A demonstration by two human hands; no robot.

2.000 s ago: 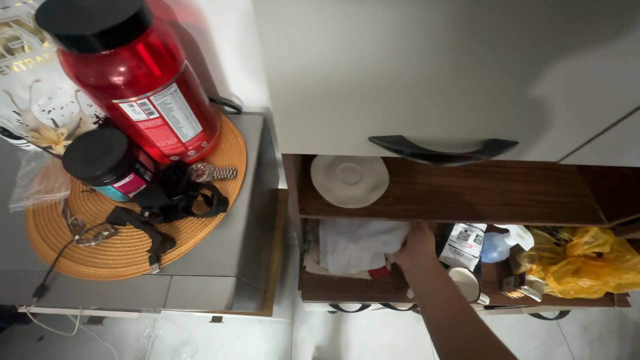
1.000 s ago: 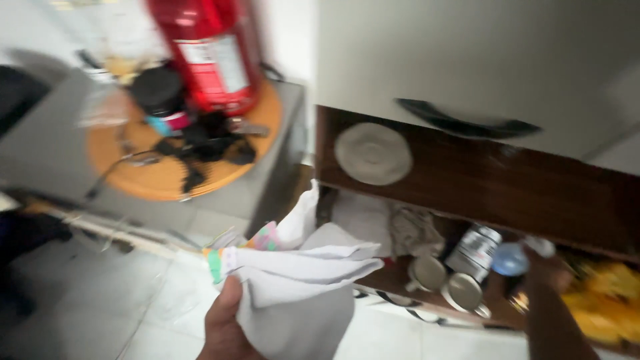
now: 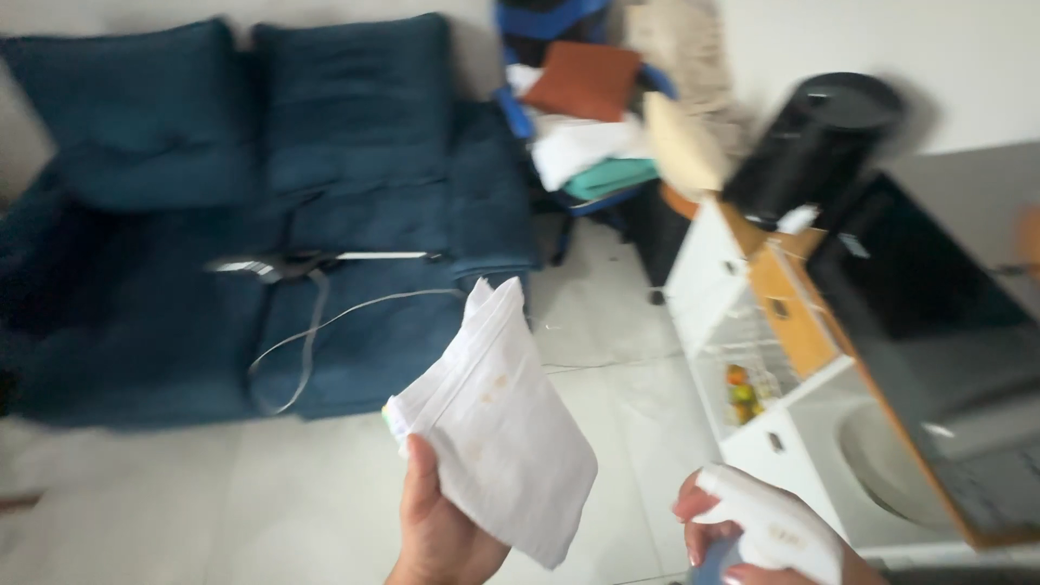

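My left hand [image 3: 447, 520] holds a folded white cloth [image 3: 504, 439] by its lower left side, thumb on top. The cloth bears small brownish stains, and a bit of coloured print shows at its left edge. At the lower right, my right hand [image 3: 707, 528] is closed around a spray bottle [image 3: 764, 520] with a white head and a bluish body. Blur and the frame's bottom edge hide much of the bottle. The two hands are apart, both above the pale tiled floor.
A dark blue sofa [image 3: 366, 203] with a thin cable [image 3: 313, 349] and a dark object on it stands at the left. Behind is a chair piled with fabrics [image 3: 593, 154] and a rust cushion [image 3: 585, 81]. A cabinet [image 3: 780, 447] with a dark glossy top and a black cylindrical appliance [image 3: 812, 146] stands right.
The view has swung from the open drawer to the sofa. My left hand still has the white cloth. My right hand, at the drawer earlier, now holds the spray bottle.
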